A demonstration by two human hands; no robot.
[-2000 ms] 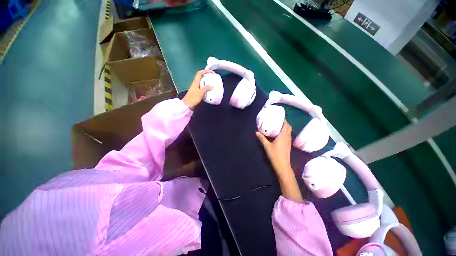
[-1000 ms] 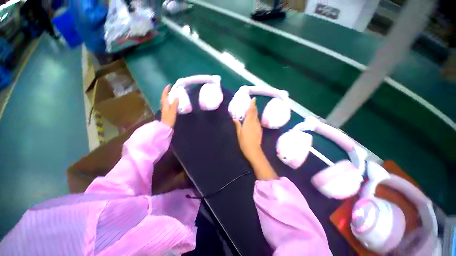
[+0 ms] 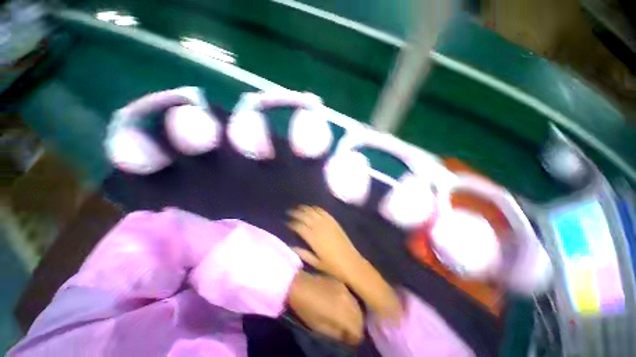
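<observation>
The frame is blurred. Several pale pink and white headphones stand in a curved row along the far side of the black mat (image 3: pixel 230 185): one at the left (image 3: pixel 192 129), one beside it (image 3: pixel 310 132), one near the middle (image 3: pixel 349 176). Another (image 3: pixel 464 242) lies over the orange pad (image 3: pixel 481 289) at the right. My right hand (image 3: pixel 324 237) is over the mat with fingers apart, empty, touching no headphones. My left hand (image 3: pixel 326 307) is nearer my body, crossing beside my right wrist; its fingers are blurred and partly hidden.
A tester with a bright coloured screen (image 3: pixel 589 258) stands at the right, with thin cables beside it. The green conveyor (image 3: pixel 279 42) runs behind the headphones, with a pale post (image 3: pixel 404 84) rising from its edge. Brown cardboard (image 3: pixel 66 272) shows at the lower left.
Both hands have let go of the two left headphones and drawn back toward my body, coming close together. The view has turned right, bringing the tester's screen into sight.
</observation>
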